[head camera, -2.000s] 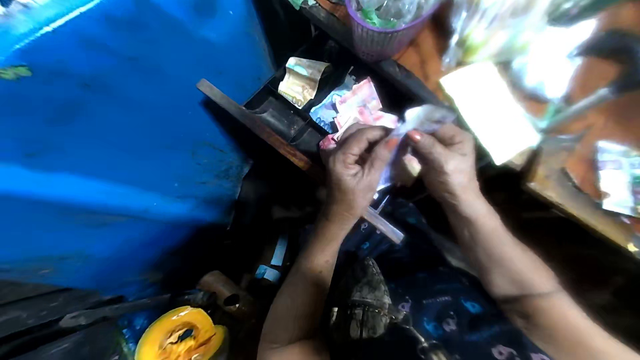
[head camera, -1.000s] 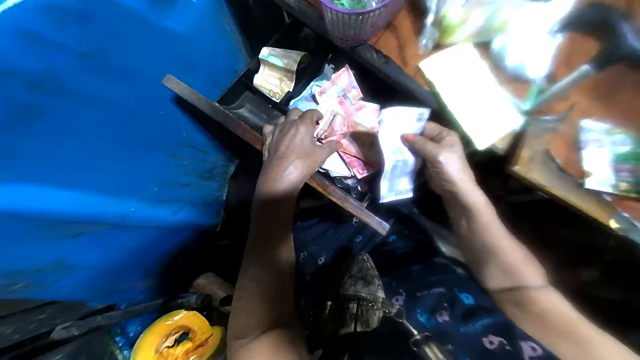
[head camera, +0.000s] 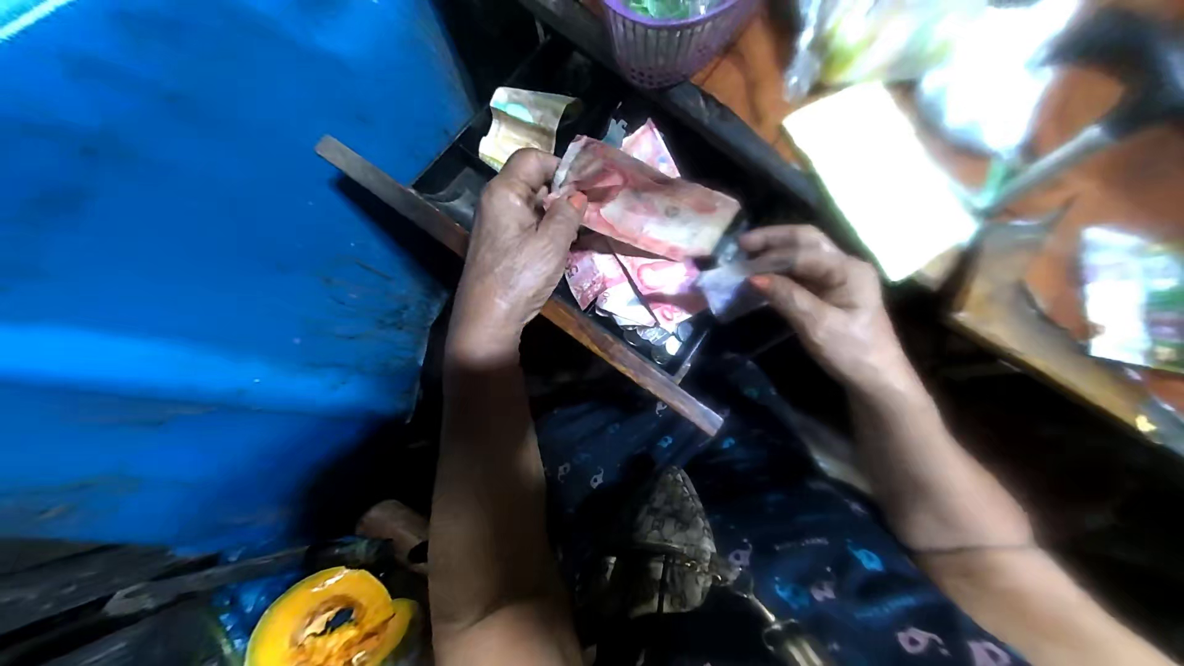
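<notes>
Over an open wooden drawer (head camera: 606, 347), my left hand (head camera: 523, 245) pinches the left end of a reddish banknote (head camera: 661, 203). My right hand (head camera: 814, 287), near that note's other end, holds a blurred, folded bluish-white banknote (head camera: 729, 282). Under them in the drawer lie more red banknotes (head camera: 647, 282), with coins (head camera: 661, 342) near the front corner. A yellowish banknote (head camera: 524, 125) stands curled at the drawer's far left part. Part of the drawer's inside is hidden by my hands and the notes.
A purple plastic basket (head camera: 661, 42) stands on the orange-brown table beyond the drawer. A bright white rectangular thing (head camera: 879, 176) lies to its right, near plastic bags (head camera: 971, 74). A blue panel (head camera: 203, 231) borders the left side. A cut pumpkin (head camera: 324, 620) is at lower left.
My left hand has come up out of the drawer with a red banknote. The bluish-white note in my right hand, spread out flat one second ago, now looks folded.
</notes>
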